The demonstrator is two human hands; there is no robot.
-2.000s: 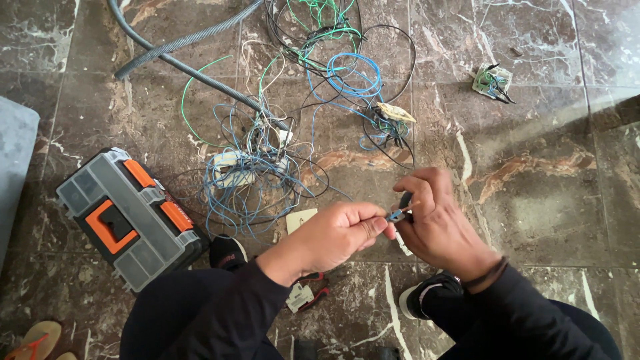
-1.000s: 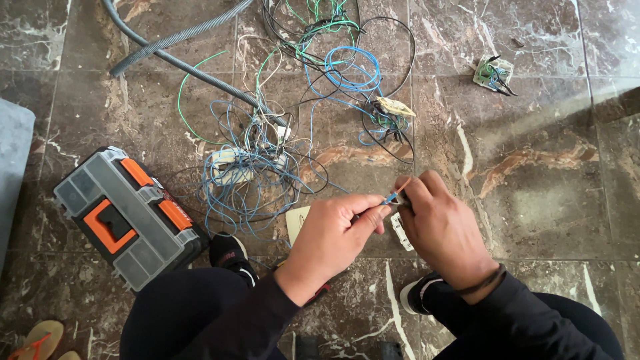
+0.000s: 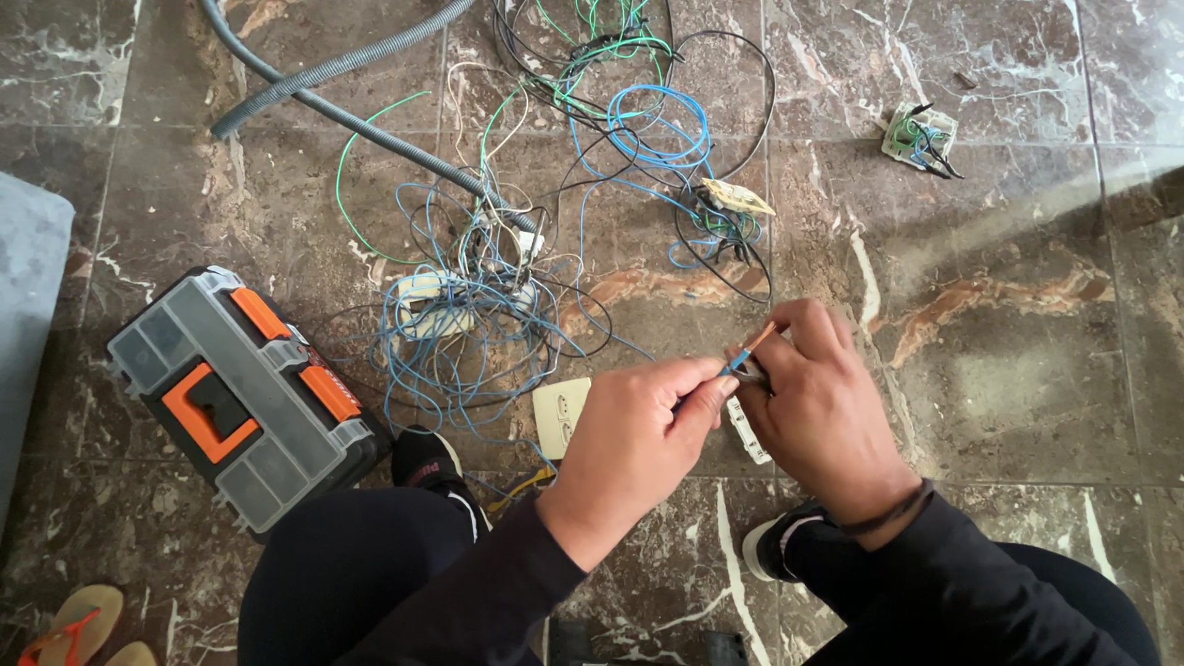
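Note:
Between thumb and fingers, my left hand (image 3: 638,439) pinches a blue insulated wire (image 3: 733,363) whose bare copper end (image 3: 762,335) points up to the right. My right hand (image 3: 819,407) is closed around something dark at the wire, mostly hidden by the fingers; I cannot tell what it is. Below the hands lies a white plastic strip-shaped part (image 3: 747,432). A cream double socket plate (image 3: 561,414) rests on the floor, partly behind my left hand. Left of it spreads a tangle of blue wires (image 3: 472,342) with a cream frame (image 3: 433,305) in it.
A toolbox with orange latches (image 3: 248,398) sits at left. Grey corrugated conduit (image 3: 361,129) crosses the upper left. Coiled blue wire (image 3: 659,127) and a yellowed wired fitting (image 3: 735,197) lie ahead. A wired socket module (image 3: 919,137) is at upper right, sandals (image 3: 88,618) at lower left.
My hands stay together at the wire. The bare copper end now shows clearly beyond the blue insulation. The dark tool handle seen at my right hand two seconds ago is mostly covered.

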